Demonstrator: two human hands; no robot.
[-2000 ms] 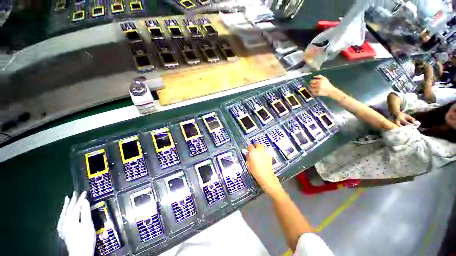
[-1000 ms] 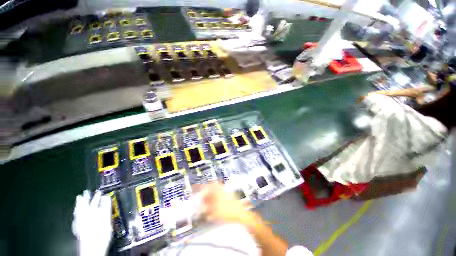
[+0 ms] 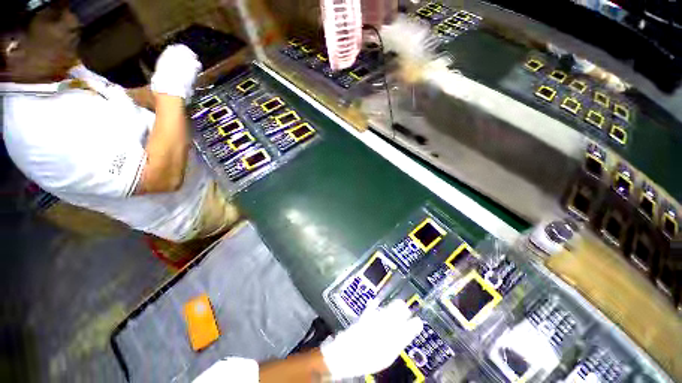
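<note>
My left hand [image 3: 374, 340], in a white glove, reaches in from the bottom edge over the near left part of a clear phone tray [image 3: 333, 288]. Its fingertips lie over the keypad phones; whether they grip one is hidden. A yellow-framed phone [image 3: 471, 299] lies right of the hand, and another phone [image 3: 366, 284] lies in the tray's left corner. Phones further right are blurred by glare. My right hand is not in view.
A person in a white shirt [image 3: 97, 149] stands left beside another phone tray [image 3: 254, 142] on the green surface [image 3: 321, 202]. A bottle [image 3: 553, 236] stands at the white edge. An orange piece [image 3: 200, 322] lies on a grey sheet [image 3: 254, 292].
The view has swung far to the left, bringing in the person, the other tray and the grey sheet. My left hand now lies over the phones; my right hand has left the picture.
</note>
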